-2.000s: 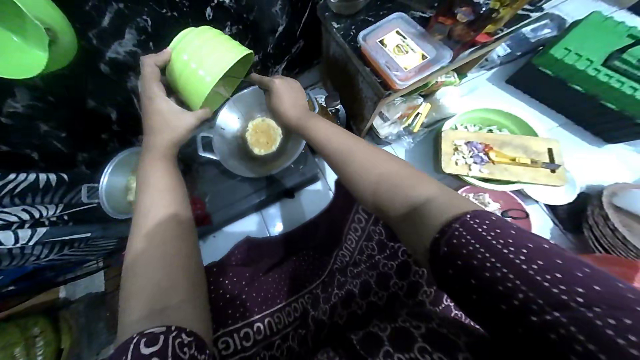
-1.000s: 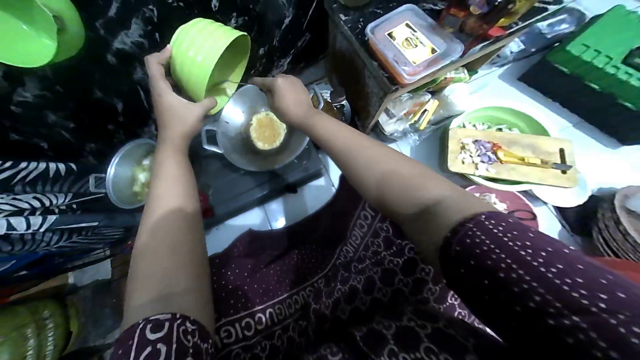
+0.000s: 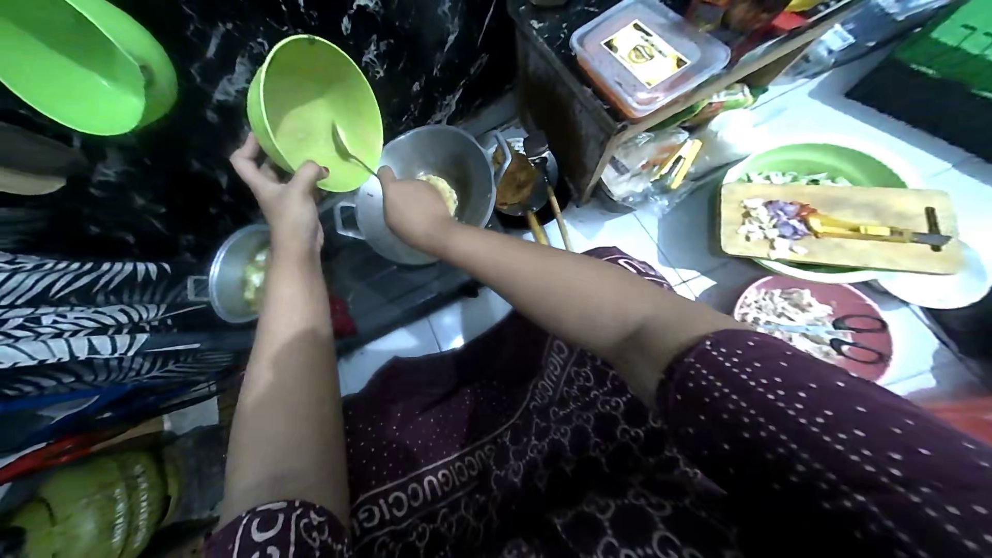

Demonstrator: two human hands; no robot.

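Observation:
My left hand (image 3: 283, 190) grips the rim and side of a light green bowl (image 3: 318, 101), tilted so its inside faces me. A metal spoon (image 3: 350, 153) reaches into the bowl, its handle held in my right hand (image 3: 411, 205). Beneath my right hand is a metal wok (image 3: 474, 170) with two loop handles on the stove (image 3: 387, 291). A round pale yellow fried piece (image 3: 440, 186) lies in the wok, partly hidden by that hand. Left of the wok, a metal pot (image 3: 225, 283) holds pale food pieces, partly behind my left forearm.
A cutting board (image 3: 891, 205) with chopped shallots and a knife (image 3: 876, 231) rests across a green basin (image 3: 876, 163). Scissors (image 3: 852, 339) lie on a pink plate (image 3: 752, 298) of pale shreds. A lidded plastic box (image 3: 717, 58) sits on a cabinet; wooden-handled utensils (image 3: 536, 226) lie right of the wok.
The green bowl has turned so that its inside now shows more fully. My right hand has come over the wok and now covers part of the fried piece, which was in plain sight earlier.

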